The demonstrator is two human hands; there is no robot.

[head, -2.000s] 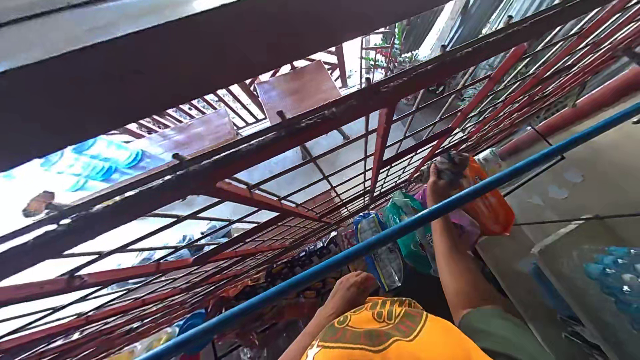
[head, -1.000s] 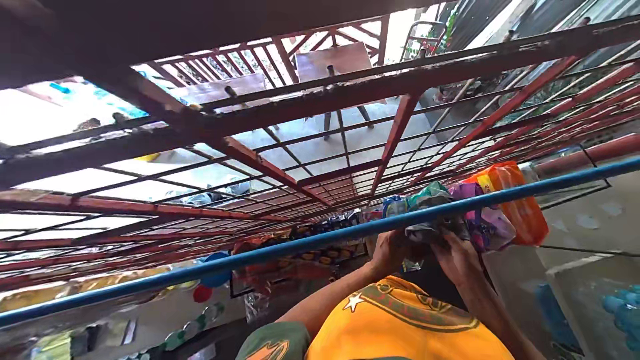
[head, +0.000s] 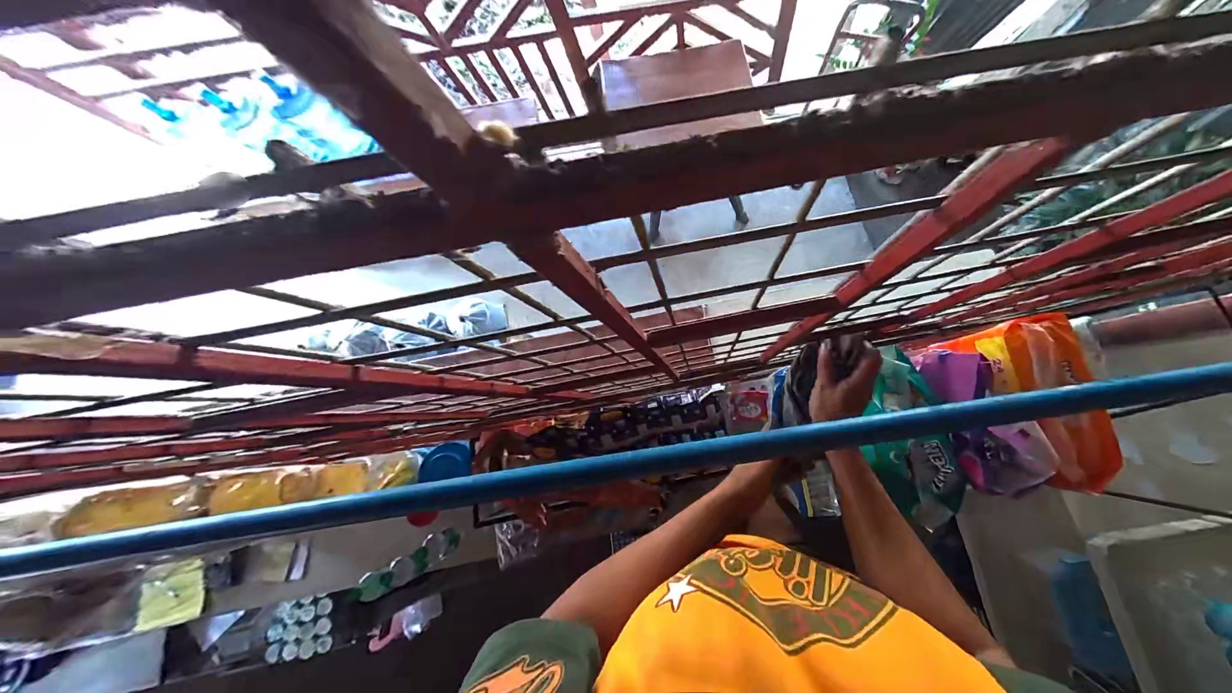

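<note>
Beyond the blue pipe (head: 616, 464), my right hand (head: 847, 385) is closed on a dark, bunched cloth (head: 835, 358) against the red metal grille (head: 587, 289). My left hand (head: 784, 462) is lower, beside my right wrist and partly hidden by the pipe; its fingers cannot be made out. A blue and white plastic pack (head: 816, 489) is just below the hands. Right of them hang a green plastic pack (head: 900, 423), a purple pack (head: 1001, 452) and an orange pack (head: 1073, 414).
Packs of yellow goods (head: 289, 489) line the grille at left, near a blue round container (head: 445, 462). Lidded jars (head: 298, 628) stand on a dark shelf below. Through the grille are a wooden table (head: 679, 87) and blue water bottles (head: 289, 106).
My hands were together at the packs one second ago; now my right hand is raised against the grille with the dark cloth, while my left is lower.
</note>
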